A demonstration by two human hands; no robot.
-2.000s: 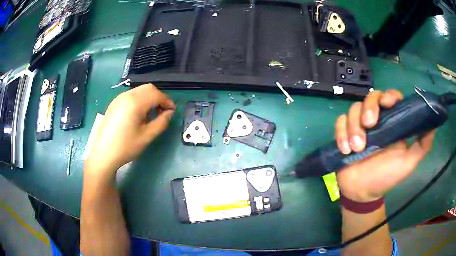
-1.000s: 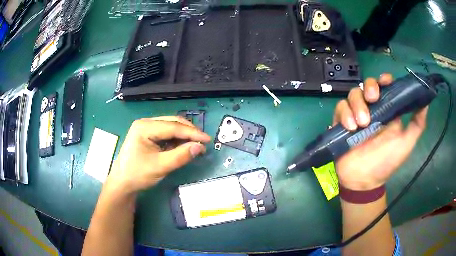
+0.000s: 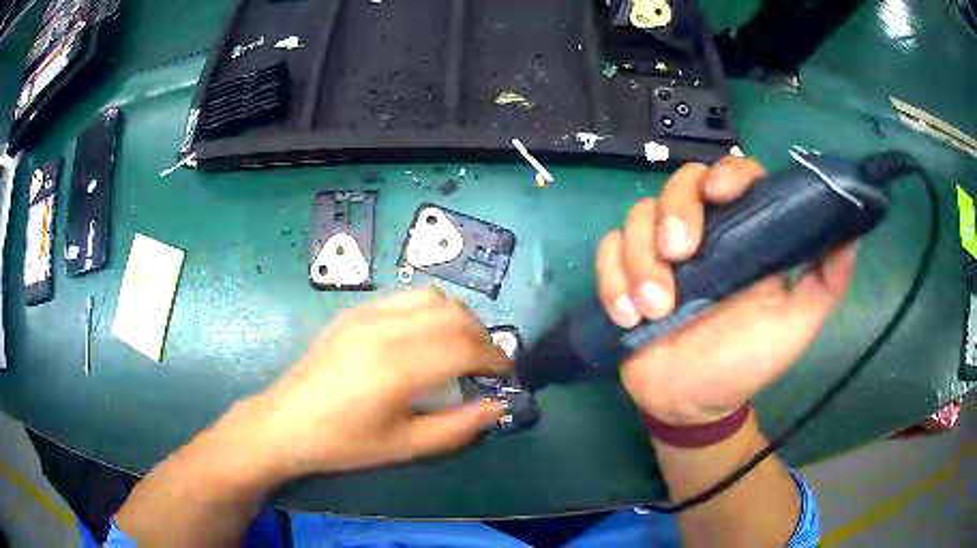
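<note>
My right hand grips a dark corded electric screwdriver. Its narrow tip is hidden near my left fingertips, over the top end of an open phone. My left hand is blurred and lies over the phone, with thumb and fingers apart at its camera end; whether they hold anything small cannot be told. Most of the phone is hidden under this hand. Two black covers with whitish rounded-triangle patches lie behind it, one upright and one tilted. A tiny pale part lies beside the tilted one.
A large black ribbed tray spans the back, with stacked black pieces and scattered bits. At left lie a cream card, a thin stick, a black phone slab and an open phone. The screwdriver cable loops at right.
The view has shifted, so bench items appear further left. My left hand has moved from the covers onto the phone. The screwdriver has come in to the phone's camera end.
</note>
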